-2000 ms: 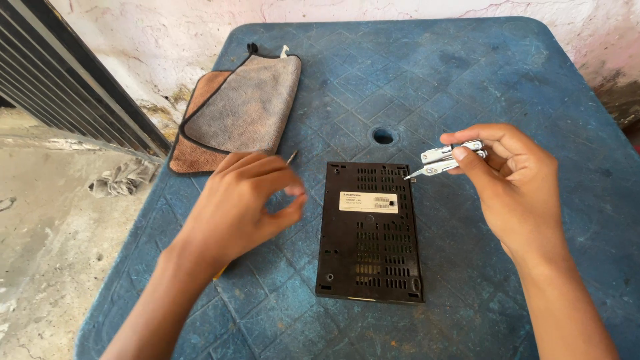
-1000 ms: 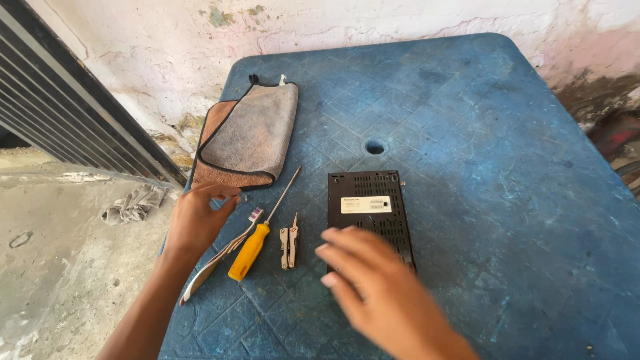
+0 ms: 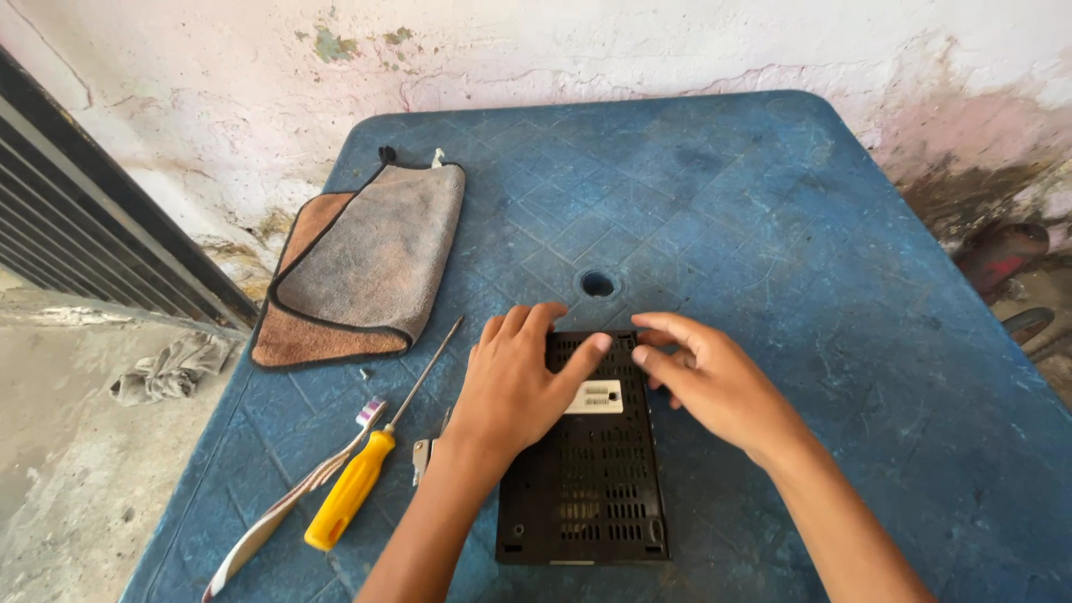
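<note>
A black vented plastic device case (image 3: 586, 494) with a label lies on the blue table. My left hand (image 3: 523, 377) rests over its upper left side, fingers at the far edge and thumb on top. My right hand (image 3: 703, 368) is at the upper right corner, fingertips beside or touching the edge; contact is hard to tell. Left of the case lie a yellow-handled screwdriver (image 3: 350, 490), a toothbrush (image 3: 276, 519) and a folded multi-tool (image 3: 421, 459), partly hidden by my left wrist. A small screw-like piece (image 3: 363, 373) lies near the cloth.
A folded grey and brown cloth (image 3: 377, 251) lies at the table's back left. The blue plastic table (image 3: 754, 209) has a round hole behind the case and stands by a stained wall. A metal gate is at left, with a rag (image 3: 172, 368) on the floor.
The multi-tool, in my right hand two seconds ago, now lies on the table. My left hand has moved from near the toothbrush onto the case; my right hand has moved to its far right corner.
</note>
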